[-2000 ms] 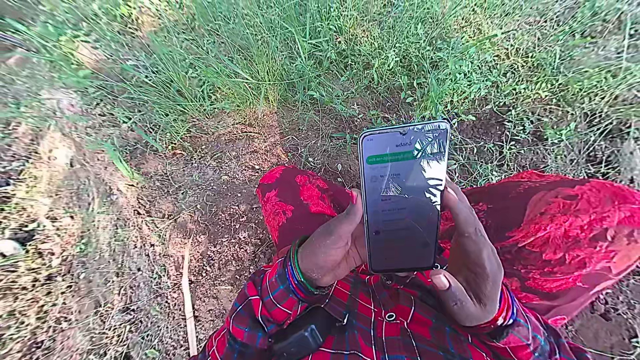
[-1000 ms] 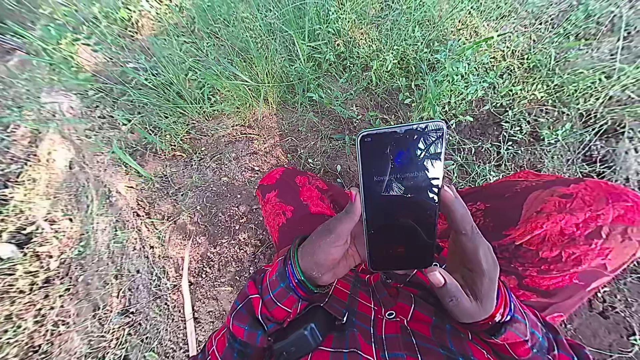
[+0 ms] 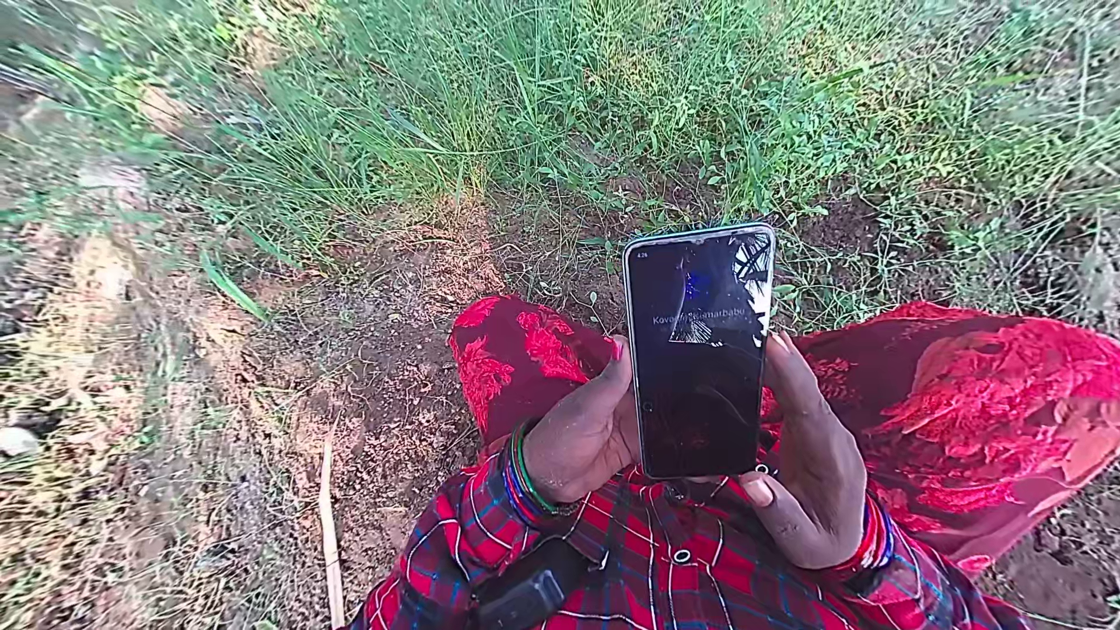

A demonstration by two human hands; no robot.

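Note:
A smartphone (image 3: 700, 394) is held upright in front of my lap, its dark screen facing me with faint writing and bright reflections of leaves. My left hand (image 3: 591, 429) grips its left edge, the thumb along the side and the other fingers hidden behind. On the right edge and lower corner, my right hand (image 3: 814, 464) holds the phone too, with a fingertip near the bottom. Bangles (image 3: 521, 477) circle my left wrist, and more sit on the right one. A red patterned cloth (image 3: 989, 411) covers my legs beneath the hands.
Bare soil (image 3: 385, 376) lies to the left of my legs, with a thin pale stick (image 3: 329, 525) on it. Green grass (image 3: 542, 96) grows beyond. A small black device (image 3: 525, 599) rests against my checked shirt. A whitish stone (image 3: 17, 440) is at the far left.
The phone's screen has gone from a grey page with a green bar to a nearly black one with faint writing. Both hands keep about the same hold.

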